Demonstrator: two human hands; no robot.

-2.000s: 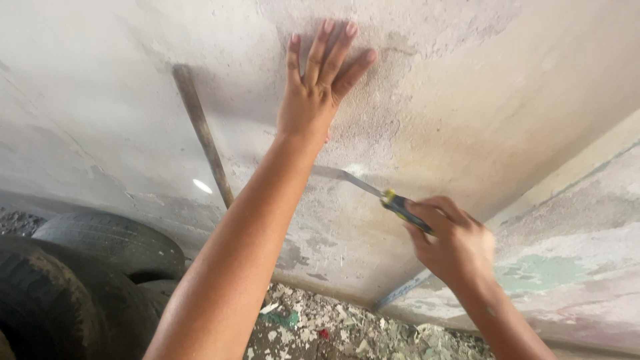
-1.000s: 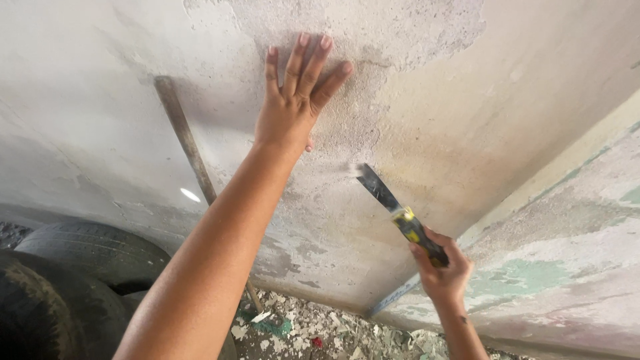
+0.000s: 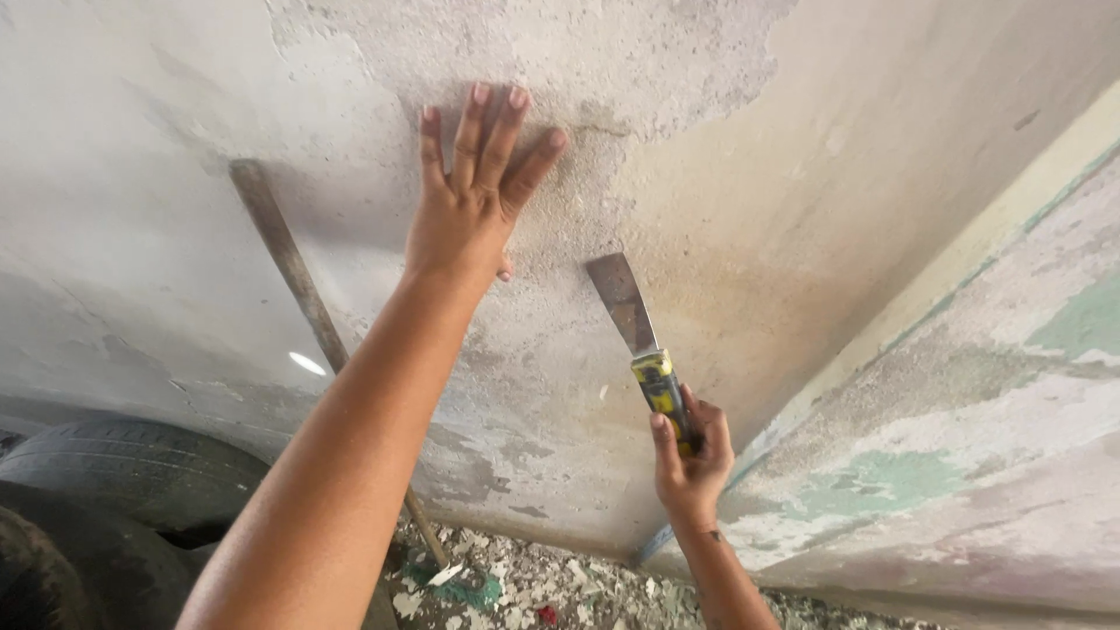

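Observation:
My left hand (image 3: pixel 468 197) lies with its fingers spread on the peeling painted wall (image 3: pixel 717 201) and holds nothing. Lower and to its right, my right hand (image 3: pixel 696 459) grips the black and yellow handle of a putty knife (image 3: pixel 623 297). The metal blade points up and to the left, its edge at or close to the rough bare patch; whether it touches cannot be told. Part of the blade looks stained or dusty. Some paint around both hands is gone, with rough plaster showing.
A wooden pole (image 3: pixel 289 254) leans on the wall at the left, partly behind my left forearm. Old tires (image 3: pixel 131 472) stand at the lower left. Paint flakes (image 3: pixel 560 586) litter the ground. A second wall (image 3: pixel 927 437) with green patches meets this one at the right.
The putty knife has turned from a flatter, leftward slant to a steeper one, its broad blade face now in view. My left hand stays spread on the wall.

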